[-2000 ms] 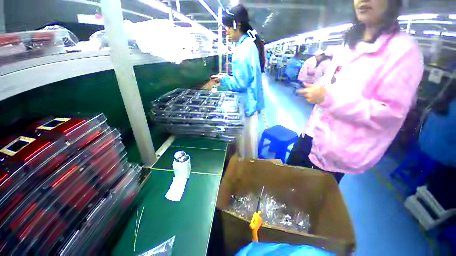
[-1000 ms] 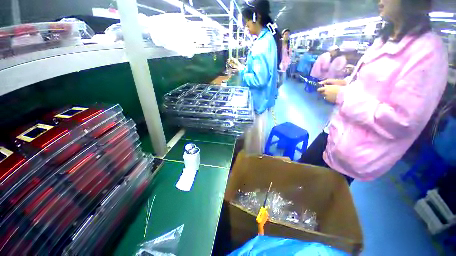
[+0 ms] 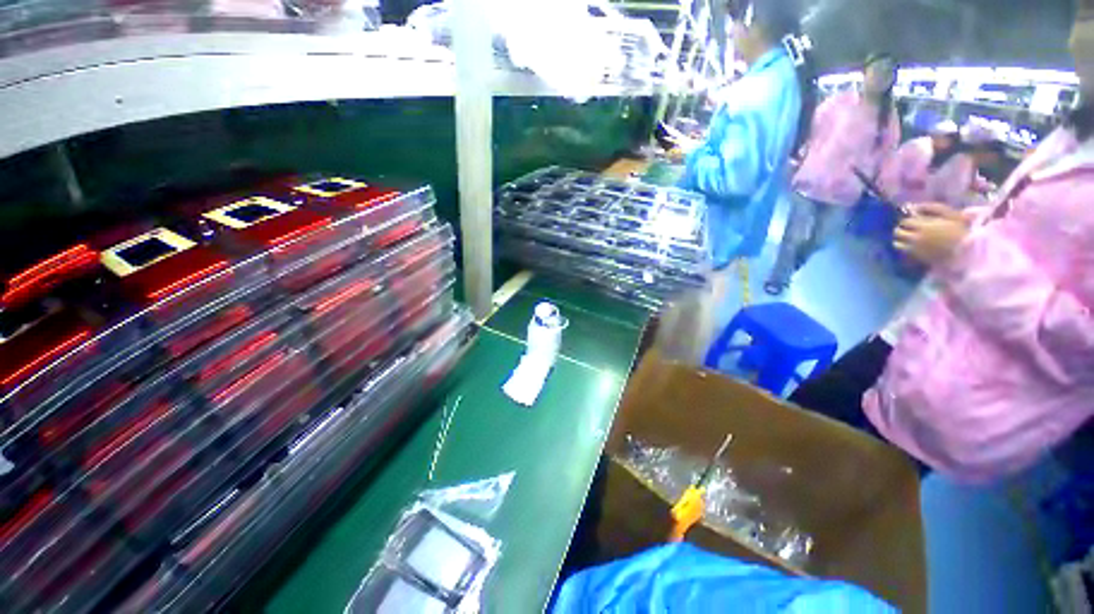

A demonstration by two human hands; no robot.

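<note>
A tall stack of clear blister trays (image 3: 300, 324) with red and black devices stands at the left, slightly blurred; gold-framed dark windows show on its top. In front, a clear plastic bag (image 3: 446, 554) with flat framed rectangles lies on the green bench mat (image 3: 576, 420), cut off by the lower edge. A small white roll (image 3: 544, 333) stands behind it with a strip trailing on the mat. A blue sleeve (image 3: 708, 583) shows at the bottom. Neither of my hands is in view.
An open cardboard box (image 3: 828, 480) with crumpled clear plastic and an orange-handled tool (image 3: 687, 512) is right of the bench. Grey trays (image 3: 606, 228) stand beyond the post (image 3: 475, 180). A blue stool (image 3: 774, 342), a person in blue (image 3: 756, 144) and people in pink (image 3: 996, 324) are behind.
The view has turned left and down, so things sit further right. More of the red tray stack and the bag's flat rectangles now show. The blue sleeve shows more.
</note>
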